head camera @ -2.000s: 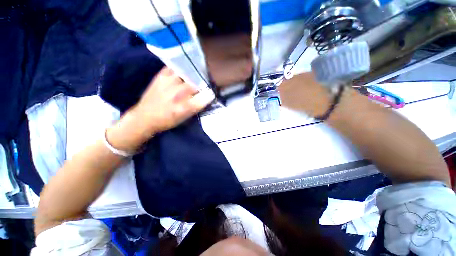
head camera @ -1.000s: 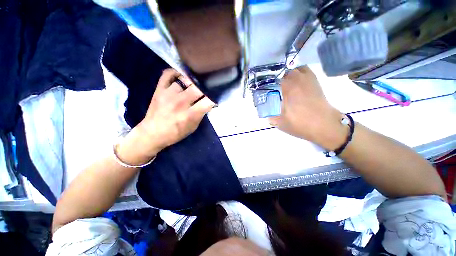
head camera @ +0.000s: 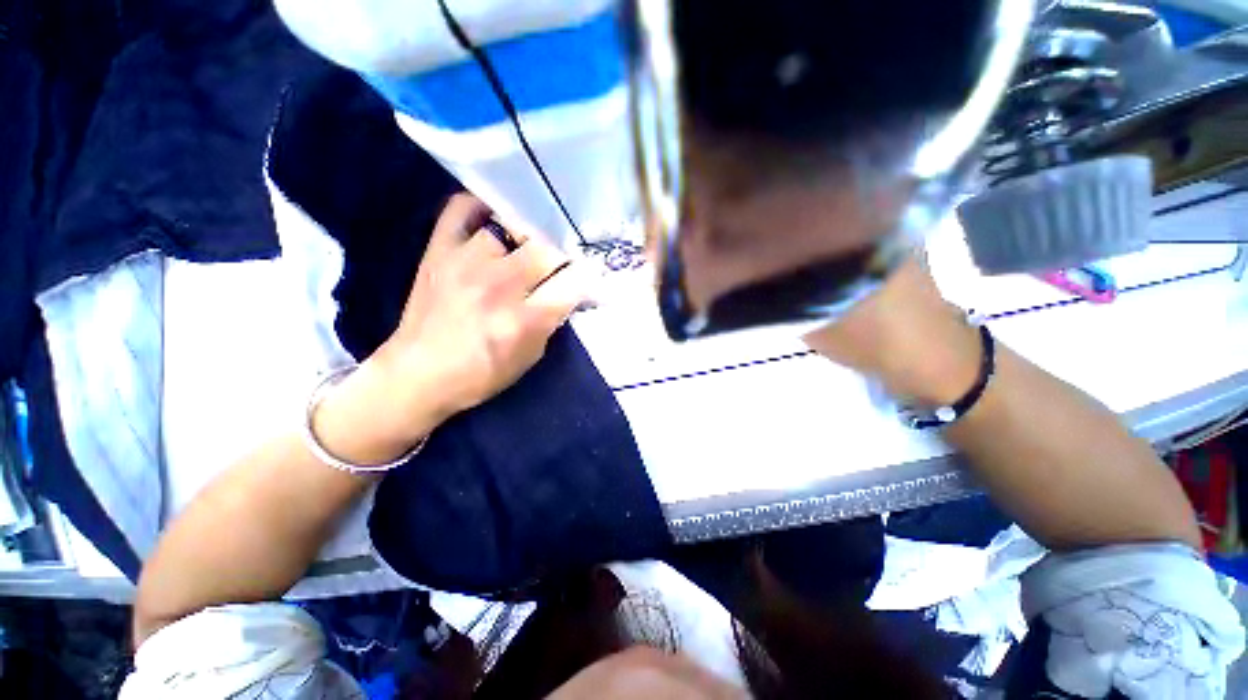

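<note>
A navy garment panel [head camera: 527,472] lies across the machine table and hangs over its front edge. My left hand [head camera: 479,308] is on the panel, left of the needle area, with thumb and fingertips pinching its edge. The sewing machine head [head camera: 548,82] is white with a blue stripe, and its shiny metal face cover hides the presser foot and needle. A dark thread runs down the head. My right hand [head camera: 897,328] is right of the needle area; its fingers are hidden behind the face cover, so what they touch cannot be seen.
A ribbed pale knob [head camera: 1061,216] is at the right, with a pink and blue tool [head camera: 1084,283] below it. A measuring scale [head camera: 821,506] runs along the table's front edge. A navy heap [head camera: 164,123] and pale cloth [head camera: 103,383] lie at the left. White scraps [head camera: 917,572] are below the table edge.
The view has shifted, so the face cover now stands further right and covers the foot and the grey-blue block. Both hands stay in about the same places; the panel has hardly moved.
</note>
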